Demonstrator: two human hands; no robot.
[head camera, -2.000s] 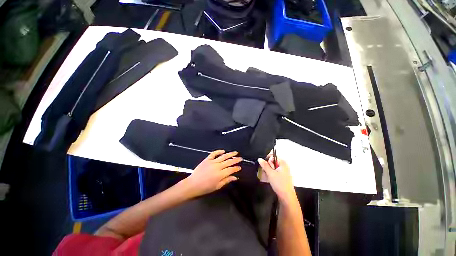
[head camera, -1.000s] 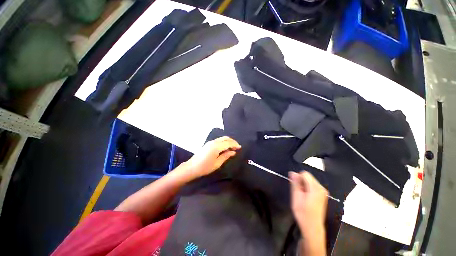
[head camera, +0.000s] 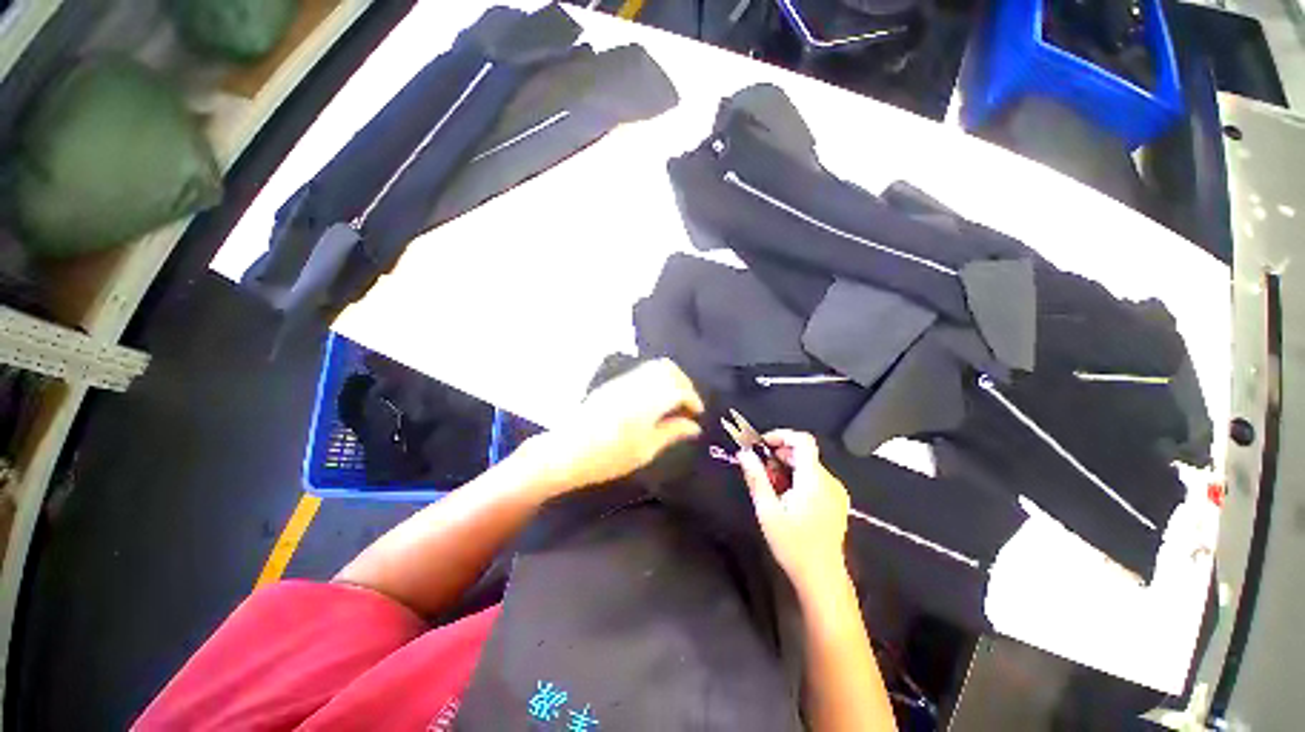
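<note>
A dark zipped panel (head camera: 916, 501) lies along the table's near edge, its pale zip line running beneath my right hand. My right hand (head camera: 802, 501) holds small thread snips (head camera: 740, 431), blades pointing up and left, just above the zip's left end. My left hand (head camera: 637, 422) has its fingers closed on dark cloth at the panel's left part, close to the snip tips. Any thread between the fingers is too small to tell. A pile of zipped panels (head camera: 844, 236) overlaps behind and to the right of my hands.
Two dark panels (head camera: 429, 157) lie on the white tabletop (head camera: 530, 272) at the left. A blue basket (head camera: 318, 429) with dark pieces is below the near left edge. Another blue bin (head camera: 1002, 72) stands beyond the table. A metal-edged bench (head camera: 1281, 572) borders the right. Green sacks (head camera: 115, 157) are far left.
My right hand has moved left from the panel's right part to the zip's left end, and the snips now show. My left hand has closed on the cloth. The panel has shifted right since the earliest frame.
</note>
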